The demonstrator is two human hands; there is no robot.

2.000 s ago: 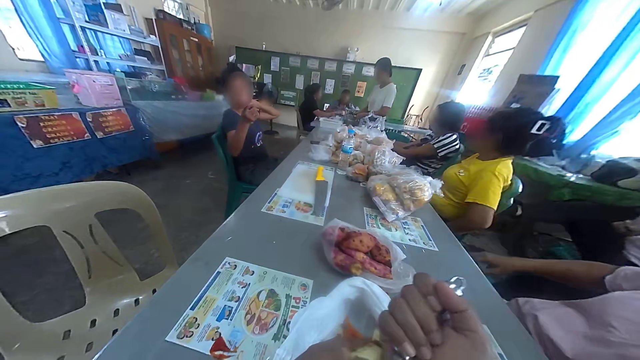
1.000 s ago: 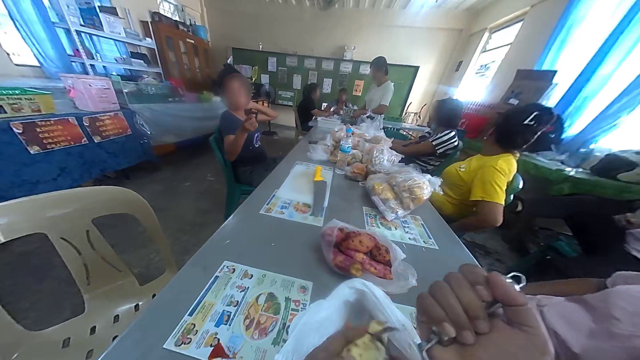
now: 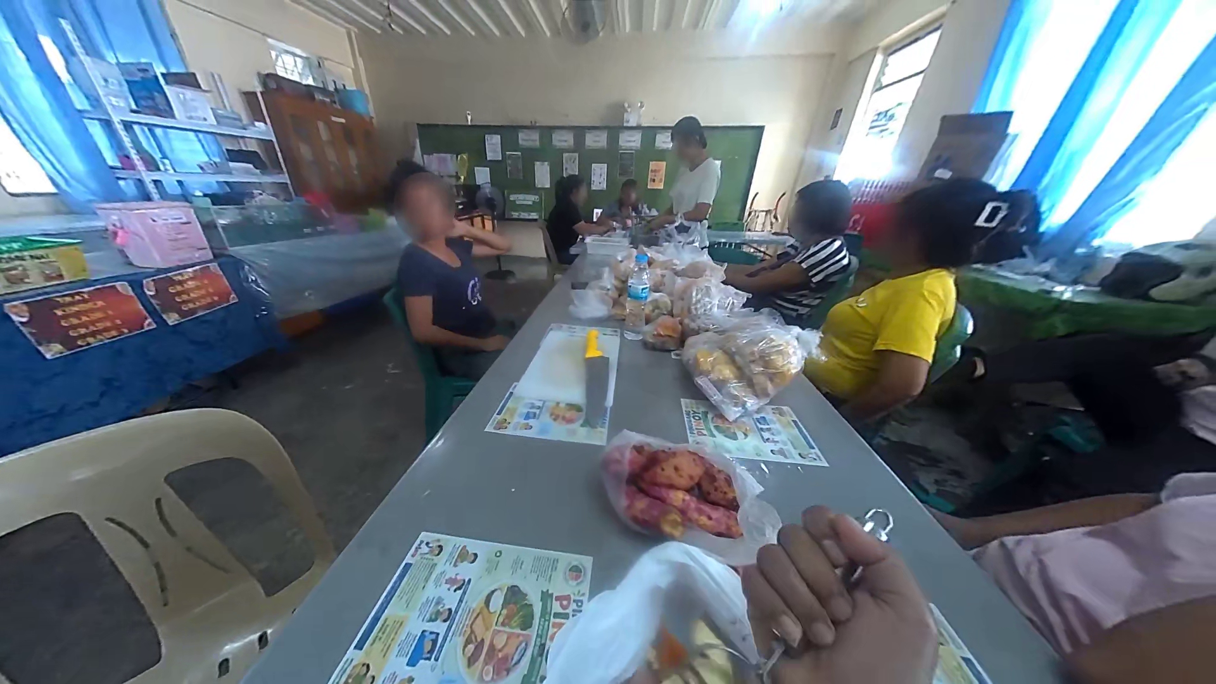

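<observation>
My right hand (image 3: 841, 603) is closed around a metal hand tool (image 3: 876, 524); its looped end sticks out above the thumb, and thin metal shows below the fingers. Beside it, at the bottom edge, a pale yellow peeled piece of food (image 3: 705, 657) lies against a white plastic bag (image 3: 655, 608). My left hand is mostly out of frame or hidden there; its grip is unclear. Just beyond sits an open clear bag of red-skinned sweet potatoes (image 3: 679, 484). Farther up the table, a yellow-handled knife (image 3: 596, 375) rests on a white cutting board (image 3: 556, 366).
Printed placemats (image 3: 475, 608) lie on the long grey table (image 3: 456, 475). Bags of food (image 3: 746, 366) and a plastic bottle (image 3: 637, 294) stand along its middle. A beige plastic chair (image 3: 161, 513) is at left. Several people sit at both sides; one stands at the far end.
My right hand moved right, then back left toward the white bag, still around the metal tool. The yellow piece and my left hand show less than one second ago.
</observation>
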